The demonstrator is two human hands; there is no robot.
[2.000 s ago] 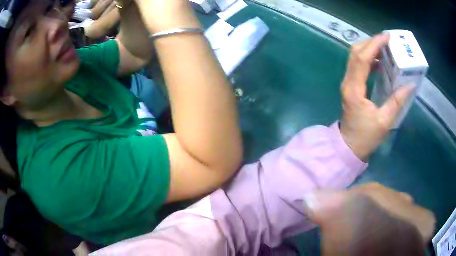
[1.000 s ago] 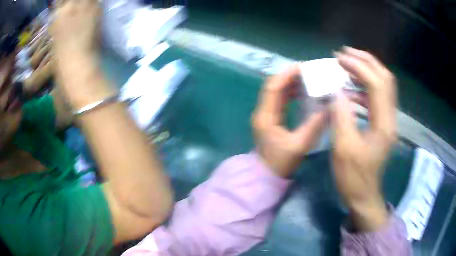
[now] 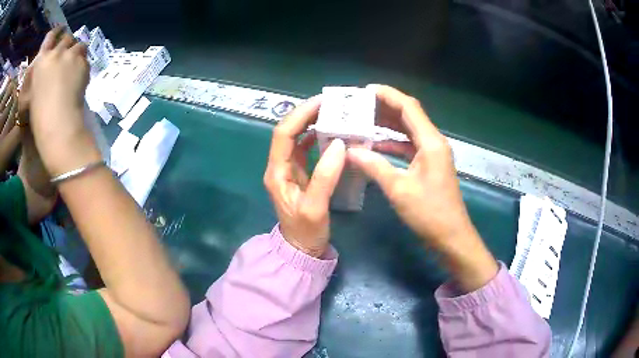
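Observation:
A white retail box [image 3: 347, 112] is held upright over the green bench, its square end facing me and its long body running down behind my fingers. My left hand [image 3: 303, 175] grips its left side, thumb on the near face just below the end. My right hand [image 3: 413, 168] is at its right side, thumb tip near the left thumb. A thin white edge, flap or paper, shows between the box and my right fingers; I cannot tell which. Folded white leaflets [image 3: 541, 252] with black bars lie at the right.
A person in a green shirt [image 3: 63, 314] sits at the left, a forearm [image 3: 112, 224] raised. White cartons [image 3: 126, 77] are piled at the far left, with loose white papers [image 3: 153, 157] nearby. A pale rail [image 3: 490, 171] crosses beyond my hands. A white cable [image 3: 607, 140] hangs at the right.
My right hand has come up to the box, which my left hand held alone at first. The view has swung right, so the neighbour sits further left and the leaflets and cable show.

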